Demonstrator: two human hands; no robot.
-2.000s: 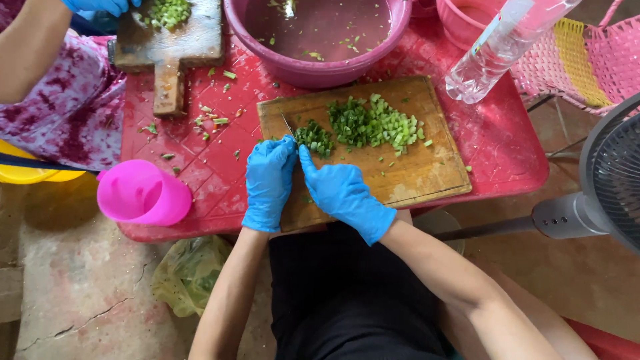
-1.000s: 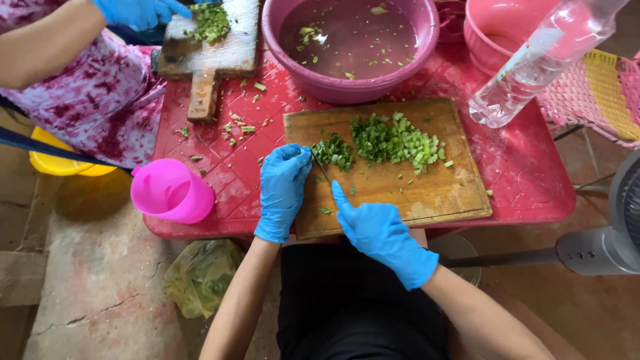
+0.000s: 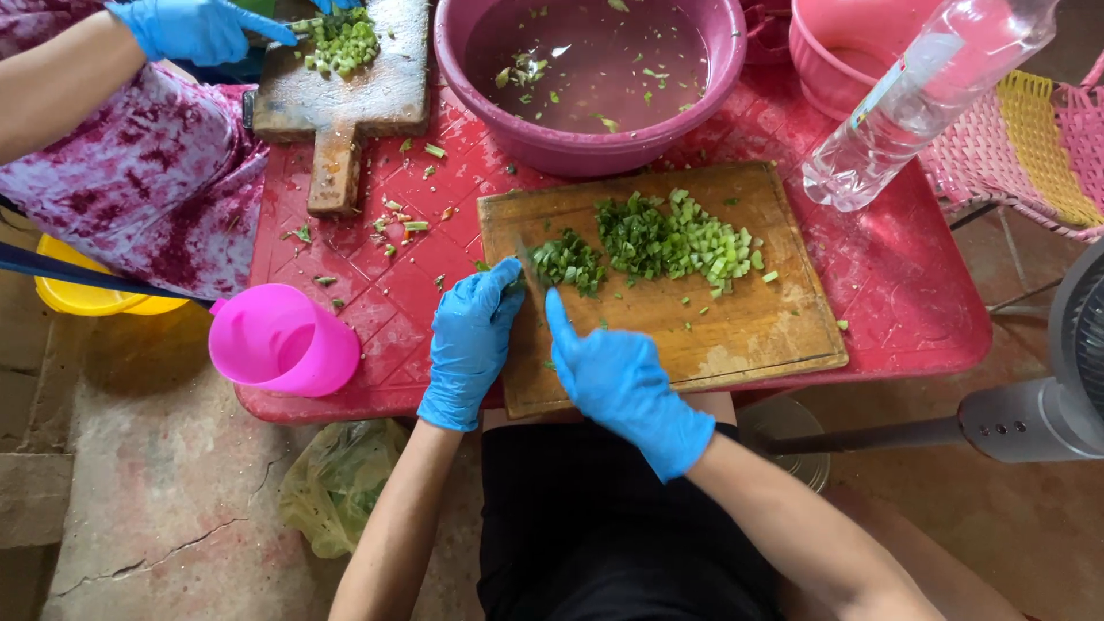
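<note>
My right hand (image 3: pixel 625 379), in a blue glove, grips a knife (image 3: pixel 529 263) with its index finger stretched along the top; the handle is hidden in the fist. The blade stands at the left edge of a heap of chopped leafy greens (image 3: pixel 569 263) on a wooden cutting board (image 3: pixel 742 328). My left hand (image 3: pixel 473 341), gloved too, is closed at the board's left edge around greens, of which only a little shows by the fingertips. Right of the blade lie a darker heap of chopped leaves (image 3: pixel 634 235) and pale green chopped stems (image 3: pixel 711 246).
Behind the board stands a purple basin (image 3: pixel 595 147) of water. A clear plastic bottle (image 3: pixel 914 112) and a pink bucket (image 3: pixel 832 65) are at right, a pink cup (image 3: pixel 285 341) at left. A co-worker's gloved hand (image 3: pixel 185 30) is over another board (image 3: pixel 345 112). A fan (image 3: pixel 1026 418) stands at right.
The view has shifted somewhat. My hands stay at the board's left part, with the knife in the right one. The co-worker's hand shows farther over the other board than before.
</note>
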